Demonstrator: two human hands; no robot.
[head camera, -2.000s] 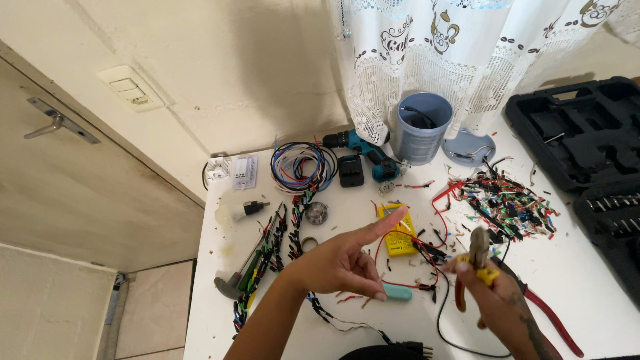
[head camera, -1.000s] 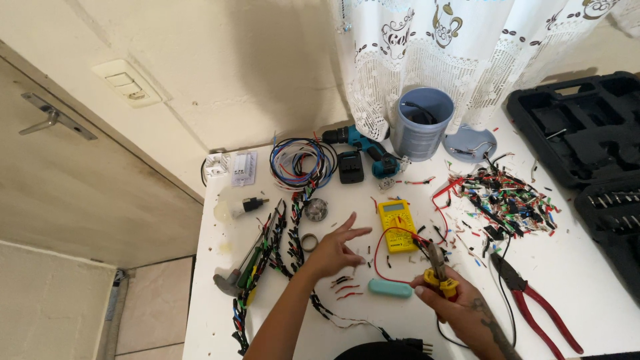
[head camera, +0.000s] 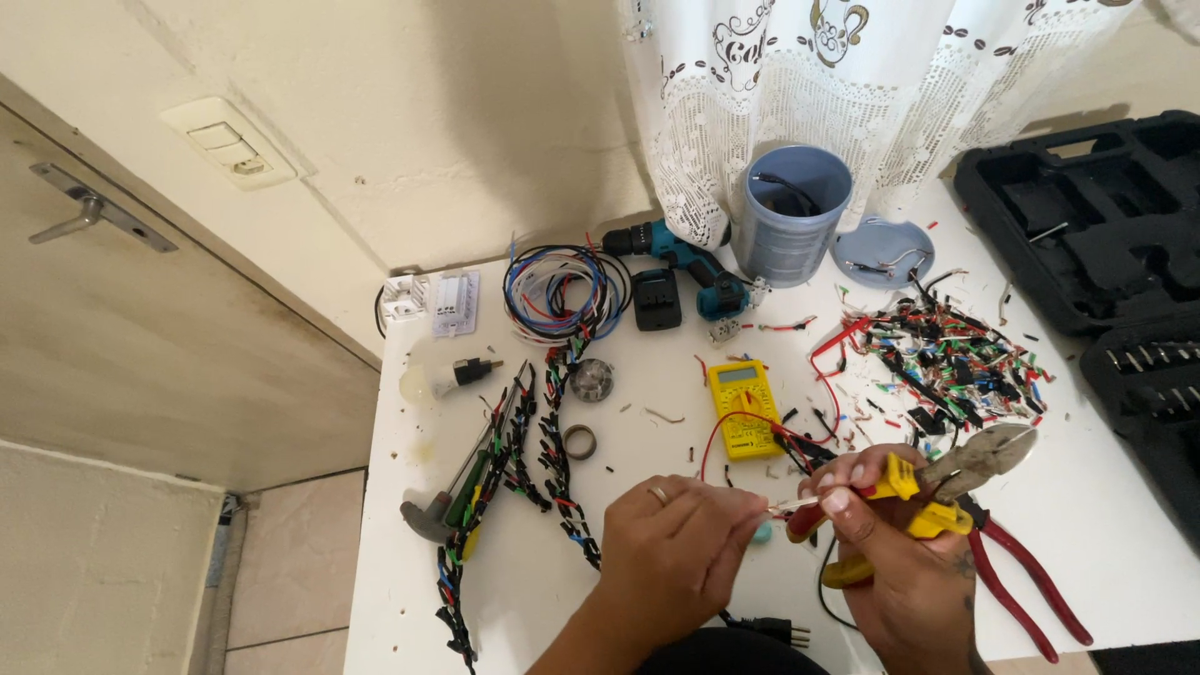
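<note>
My left hand (head camera: 670, 544), a ring on one finger, pinches the end of a short thin wire (head camera: 792, 506) between thumb and fingertips. The wire's other end lies between the thumb and finger of my right hand (head camera: 891, 553). That same hand also holds yellow-and-red handled diagonal cutting pliers (head camera: 975, 464), with their metal jaws pointing up and right. Just behind the hands lies a yellow digital multimeter (head camera: 745, 408) with a red lead looped over it. Red-handled pliers (head camera: 1027, 581) lie right of my right hand, their head partly hidden.
A heap of wire scraps (head camera: 966, 366) lies at the right beside an open black tool case (head camera: 1078, 225). Behind are a blue-grey container (head camera: 795, 216), a cordless drill (head camera: 689, 262) and coiled wires (head camera: 567, 295). Taped wire bundles (head camera: 562, 459) and a screwdriver (head camera: 469, 487) lie at the left.
My hands have come together around a thin wire; one second ago they were apart, the left with spread fingers. The cutting pliers now point to the upper right.
</note>
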